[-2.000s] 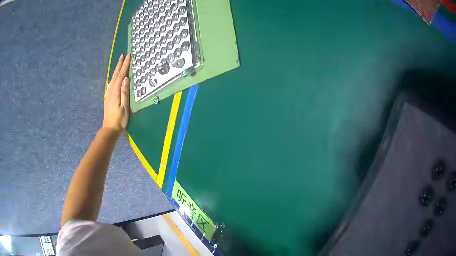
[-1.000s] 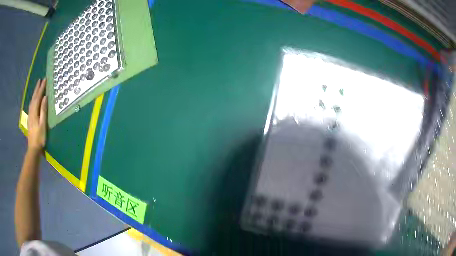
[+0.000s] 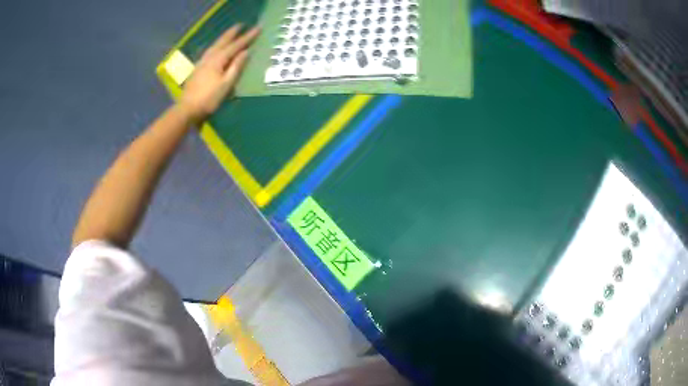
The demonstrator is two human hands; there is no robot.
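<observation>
My left hand [image 3: 207, 84] lies flat, empty, at the left edge of a light green mat [image 3: 445, 49], fingertips beside it. A blister tray [image 3: 347, 34] full of dark discs on white lies on the mat, its top cut off by the frame. Two discs near its front edge look blurred or displaced. At the lower right, a partly filled white tray [image 3: 585, 260] lies on the dark green bench, with a line of discs and a group at its lower end; its lower part is blurred. My right hand is not in view.
Yellow and blue tape [image 3: 309, 154] crosses the bench beside a green label [image 3: 330, 243]. Red and blue tape [image 3: 558, 64] runs along the far right, near a greyish layered pile [image 3: 656, 56]. A dark shadow lies at the bottom centre.
The view has swung, so the mat and left hand sit further right than a second ago. The left hand's fingers are more spread. The partly filled tray now shows at the lower right.
</observation>
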